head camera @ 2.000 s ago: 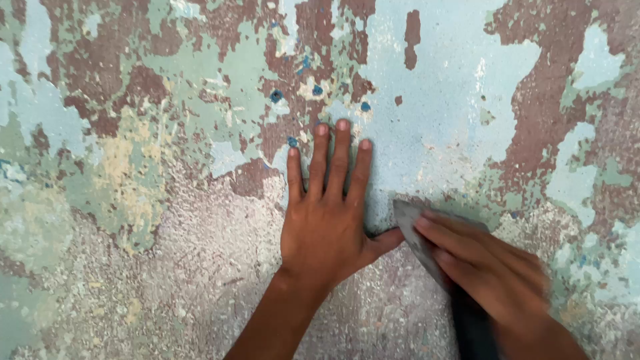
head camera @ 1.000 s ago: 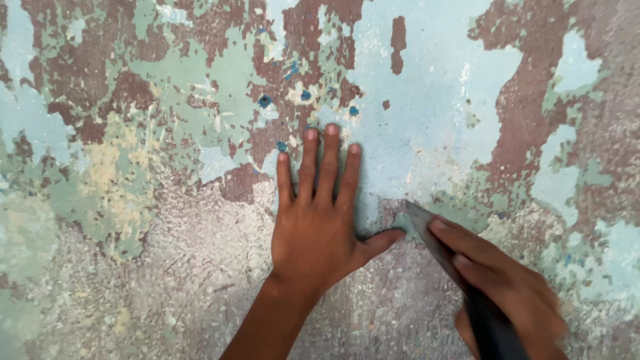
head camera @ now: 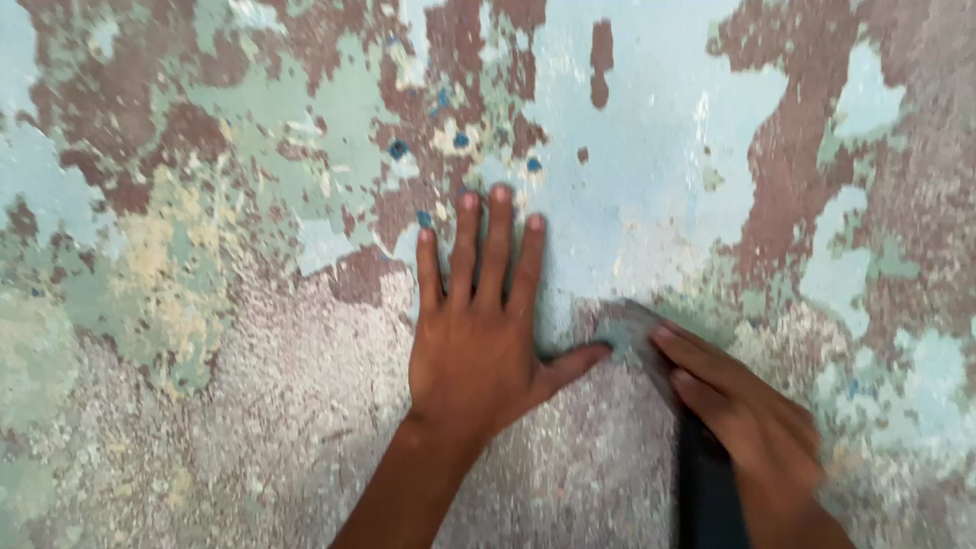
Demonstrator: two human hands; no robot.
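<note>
My left hand (head camera: 476, 358) lies flat on a wall with peeling paint (head camera: 320, 427), fingers apart and pointing up, thumb stretched to the right. It holds nothing. To its right, my right hand (head camera: 743, 412) is closed around a scraper (head camera: 648, 347) with a grey metal blade and a black handle. The blade's tip rests at or close to the lower edge of the light blue paint (head camera: 648, 137), just beyond my left thumb. The blade and my right hand are slightly blurred, and my palm hides part of the handle.
Green paint (head camera: 305, 122) and brown bared patches (head camera: 793, 137) cover the upper wall. Several small dark blue spots (head camera: 460, 139) sit above my left fingertips. Rough, mottled grey wall surface (head camera: 229, 473) spreads across the lower part.
The scraper's angle shifts between frames as my right hand moves beside my left thumb. My left hand stays flat at the same part of the wall.
</note>
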